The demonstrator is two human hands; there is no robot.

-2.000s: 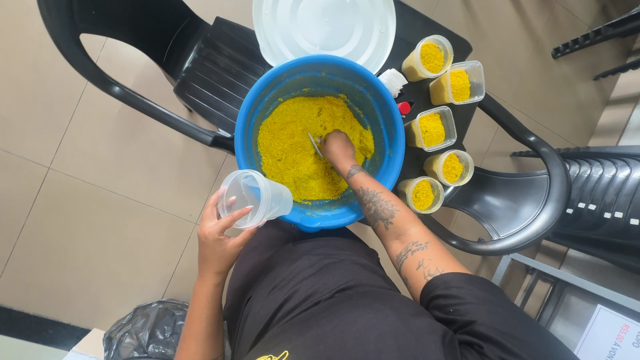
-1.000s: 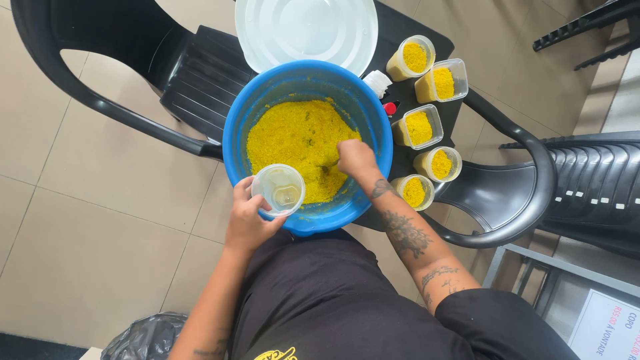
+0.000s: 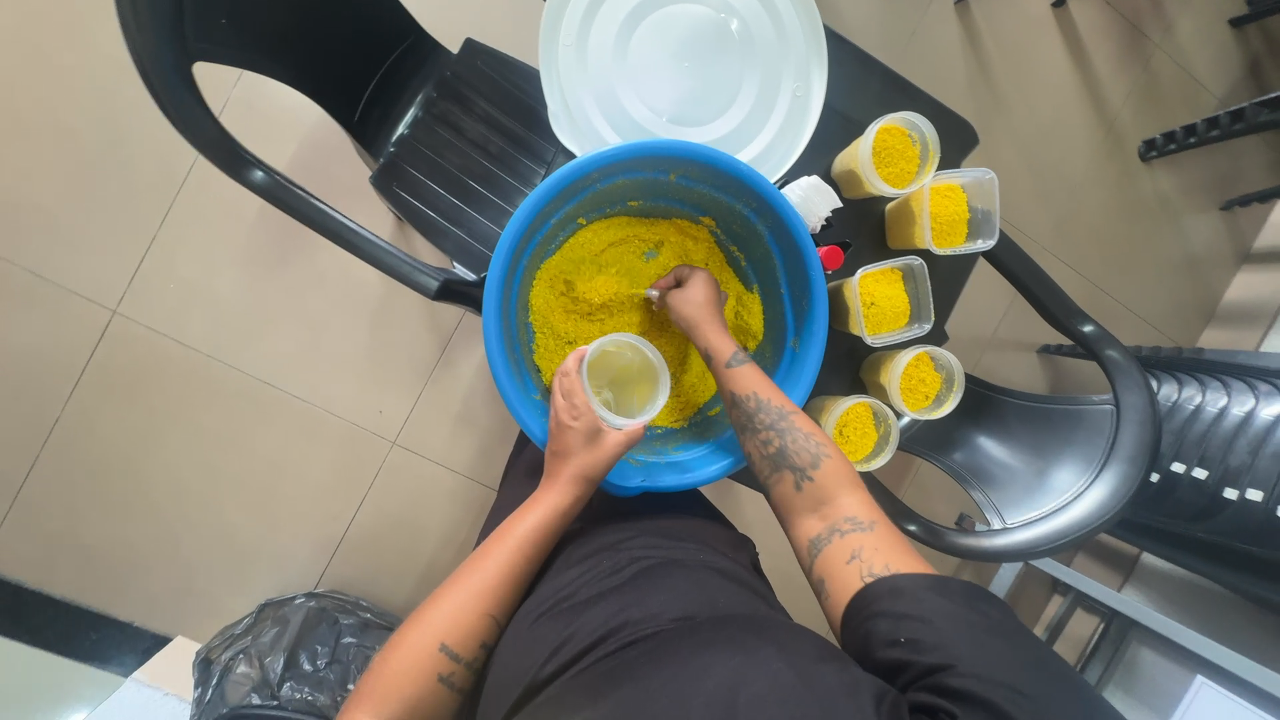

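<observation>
A large blue plastic basin (image 3: 655,475) holds yellow, crumbly meal (image 3: 590,270). My left hand (image 3: 585,430) grips a clear plastic cup (image 3: 627,380) over the basin's near part; its inside looks free of yellow meal. Inside the basin, my right hand (image 3: 692,300) is closed on the handle of a utensil, perhaps a spoon (image 3: 652,294); its far end cannot be made out against the meal. Several clear containers with yellow meal stand right of the basin, among them a round one (image 3: 886,155), a squarish one (image 3: 882,302) and another round one (image 3: 856,433).
A white round lid (image 3: 685,60) lies behind the basin on a black table (image 3: 880,80). Crumpled white paper (image 3: 812,203) and a red cap (image 3: 831,258) sit beside the basin. Black chairs (image 3: 460,150) stand left and right; a bin with a black bag (image 3: 290,650) is at lower left.
My left hand has brought the cup from the basin's left rim to over its near part. My right hand has shifted within the basin, still holding the utensil.
</observation>
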